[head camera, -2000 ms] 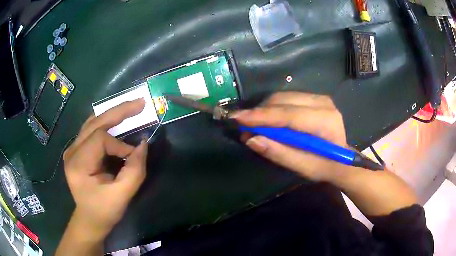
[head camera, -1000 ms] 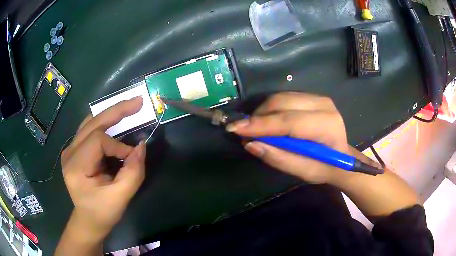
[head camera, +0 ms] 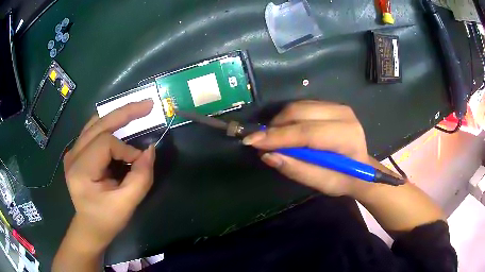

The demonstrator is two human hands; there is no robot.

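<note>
A green circuit board (head camera: 227, 79) with a pale square label lies in a dark phone frame. A white LCD module (head camera: 139, 125) adjoins it at the left, with an orange-yellow flex (head camera: 169, 108) at the joint. My right hand (head camera: 314, 143) holds a blue soldering iron (head camera: 335, 162) like a pen; its dark tip is at the flex's right edge. My left hand (head camera: 111, 164) pinches thin solder wire (head camera: 164, 133) between thumb and finger, its end at the flex. The left index fingertip rests on the white module.
A middle frame (head camera: 50, 103), round blue-grey parts (head camera: 59, 37) and a black part (head camera: 10, 69) lie left. A clear tray (head camera: 292, 25), black battery (head camera: 385, 57) and red-yellow screwdriver (head camera: 386, 11) lie at the back. A thick black cable (head camera: 451, 64) runs at right.
The iron's tip has moved slightly down along the flex, to its lower right edge. My left hand still holds the wire in nearly the same place. The view has shifted slightly.
</note>
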